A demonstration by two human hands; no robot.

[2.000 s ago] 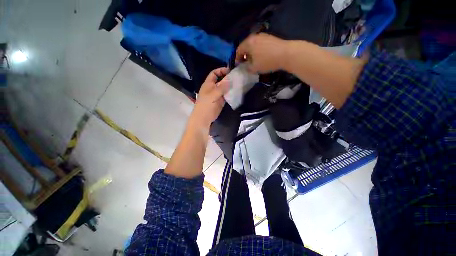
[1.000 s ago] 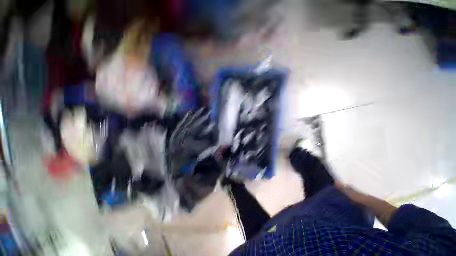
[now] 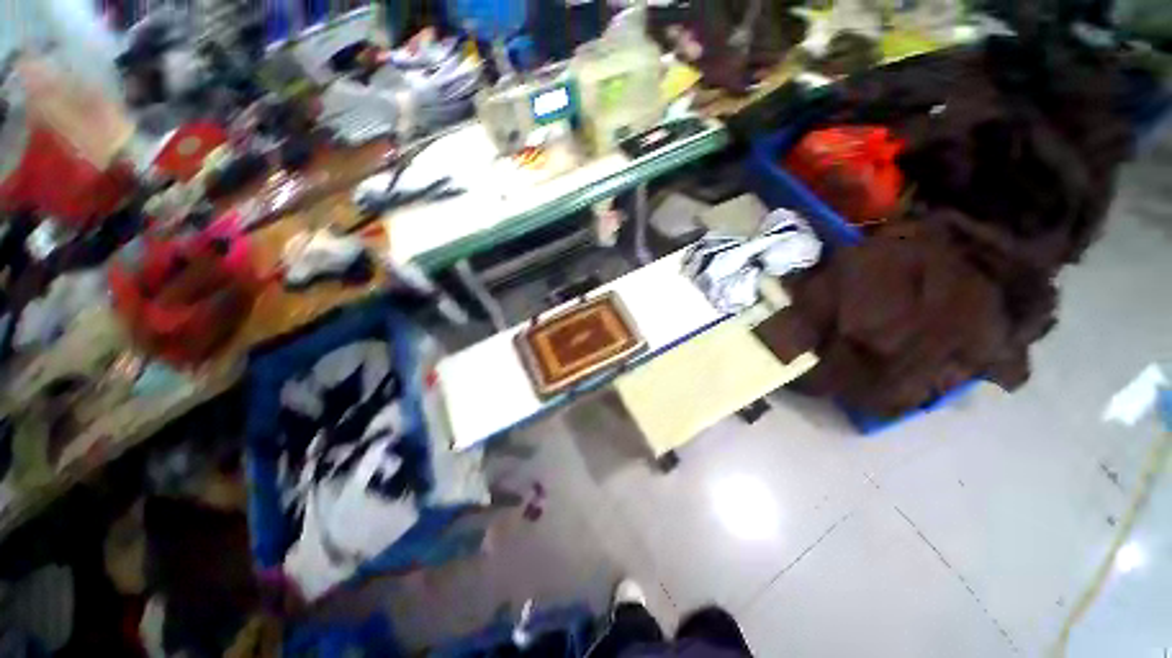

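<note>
Neither of my hands is in the picture. Nearest in front of me stand a long white bench (image 3: 495, 386) with a brown-gold square seat mat (image 3: 581, 342) on it, and a striped black-and-white cloth bundle (image 3: 753, 261) at its right end. A blue crate (image 3: 266, 476) on the left holds black and white cut pieces (image 3: 354, 476). Behind the bench is a white machine table (image 3: 495, 193) with a green edge and a cream sewing machine (image 3: 617, 97) with a lit screen. The picture is slightly blurred.
A pale yellow board on wheels (image 3: 707, 395) stands in front of the bench. A large brown cloth heap (image 3: 919, 302) lies over blue crates at right, beside a bright red item (image 3: 848, 170). Another table (image 3: 289, 244) at left is piled with cloth and red bags. My feet show at the bottom.
The view has swung from the dark cloth and crates to the bench and machine table. Both hands, seen at a small pale piece two seconds ago, are out of the picture.
</note>
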